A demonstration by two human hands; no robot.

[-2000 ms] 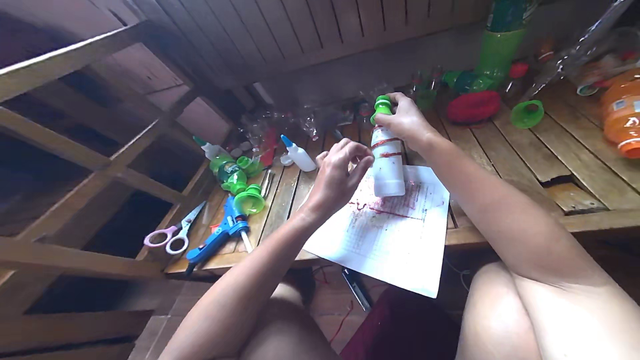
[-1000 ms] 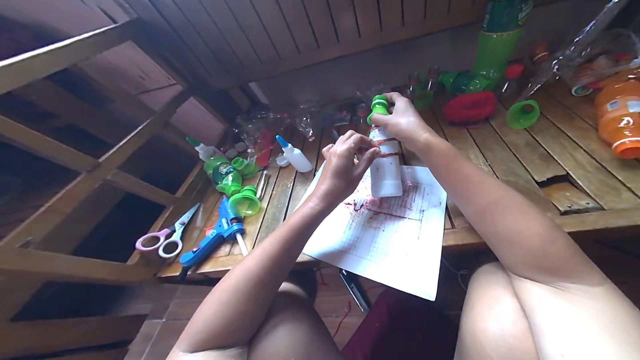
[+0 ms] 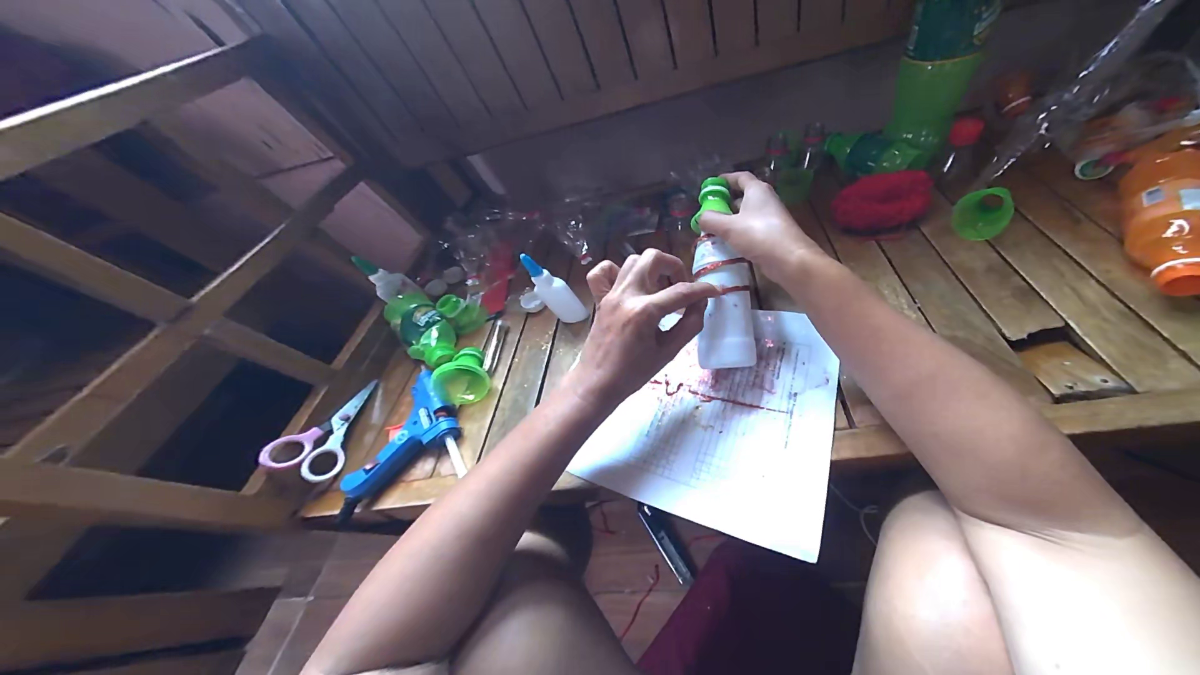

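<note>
A white bottle (image 3: 727,328) with a green neck piece and red-brown bands around its body stands tilted over a printed paper sheet (image 3: 712,469). My right hand (image 3: 759,225) grips it at the green neck. Beside the bands, my left hand (image 3: 642,323) has its fingers bent, the fingertips touching the bottle's left side; whether they pinch a strand I cannot tell. Red smears and bits lie on the sheet below. Left of my left hand are a small white glue bottle with a blue tip (image 3: 560,298) and a blue glue gun (image 3: 403,450).
Scissors (image 3: 323,436) and cut green bottle parts (image 3: 461,377) lie at the left. Red yarn (image 3: 881,202), a green bottle top (image 3: 982,214), a large green bottle (image 3: 933,94) and an orange bottle (image 3: 1162,220) are at the right. The slatted wooden bench (image 3: 947,319) has a broken slat.
My right hand keeps its hold on the bottle's neck. My left hand stays beside the bottle, with its fingers slightly shifted along the bands.
</note>
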